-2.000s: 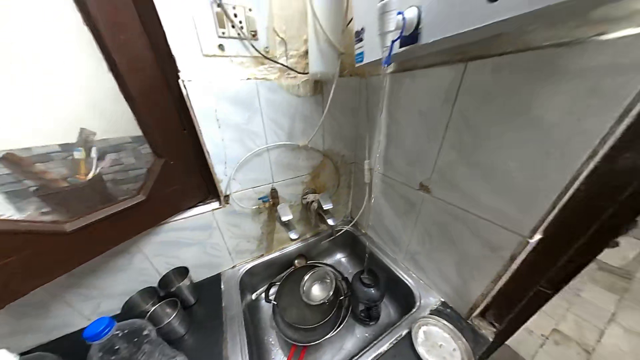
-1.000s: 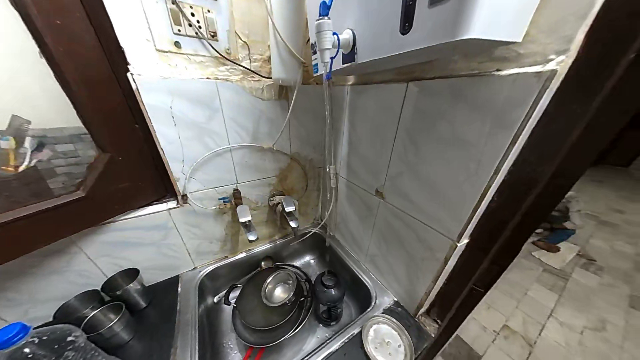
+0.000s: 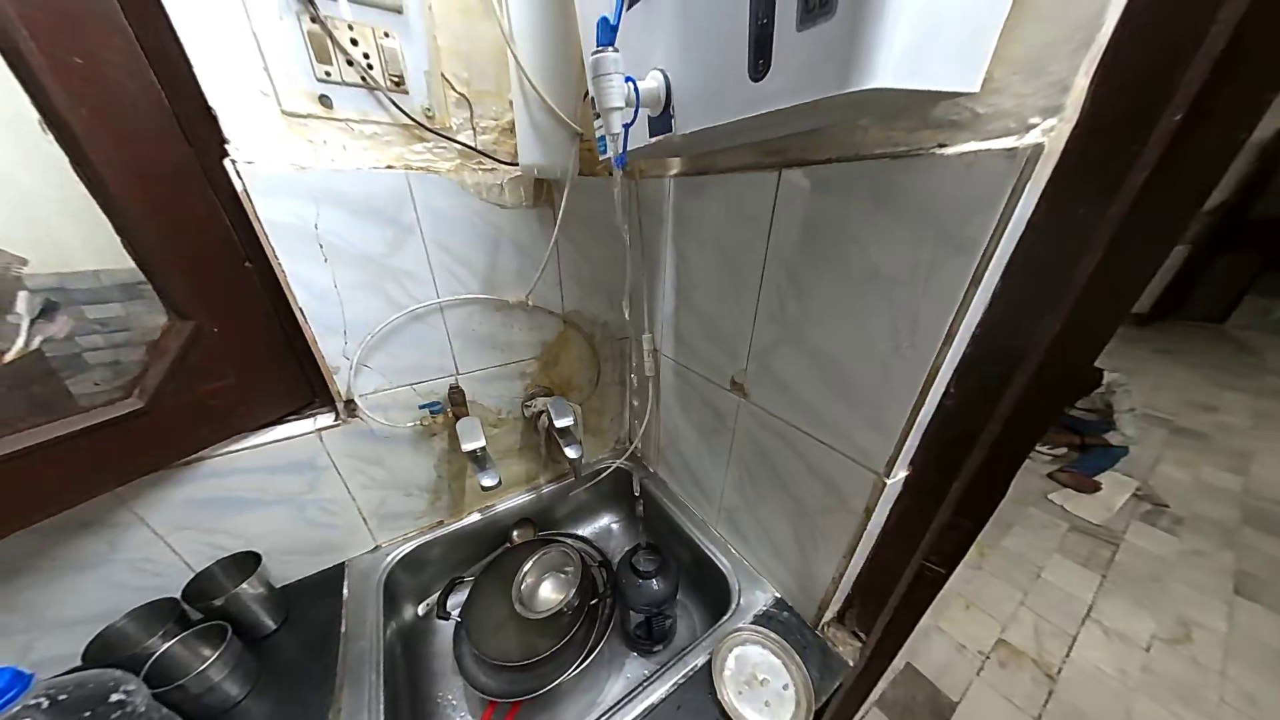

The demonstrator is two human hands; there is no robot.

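Neither of my hands is in view. Water runs in a thin stream from the white and blue tap (image 3: 610, 90) of a wall-mounted water purifier (image 3: 800, 60) down toward a dark bottle (image 3: 648, 600). This bottle stands upright and uncapped at the right side of the steel sink (image 3: 365, 620). Left of it lie stacked dark pans (image 3: 510, 625) with a small steel bowl (image 3: 547, 580) on top. Two metal wall taps, one on the left (image 3: 476, 450) and one on the right (image 3: 563, 430), reach out over the sink's back edge.
Several steel tumblers (image 3: 237, 595) and a blue-capped plastic bottle (image 3: 80, 695) stand on the dark counter at the left. A round whitish lid or dish (image 3: 762, 675) lies right of the sink. A dark door frame (image 3: 1030, 330) borders the right, with tiled floor beyond.
The view has swung to the right, showing more of the purifier and the floor beyond the door frame. The water stream and the sink's contents look unchanged.
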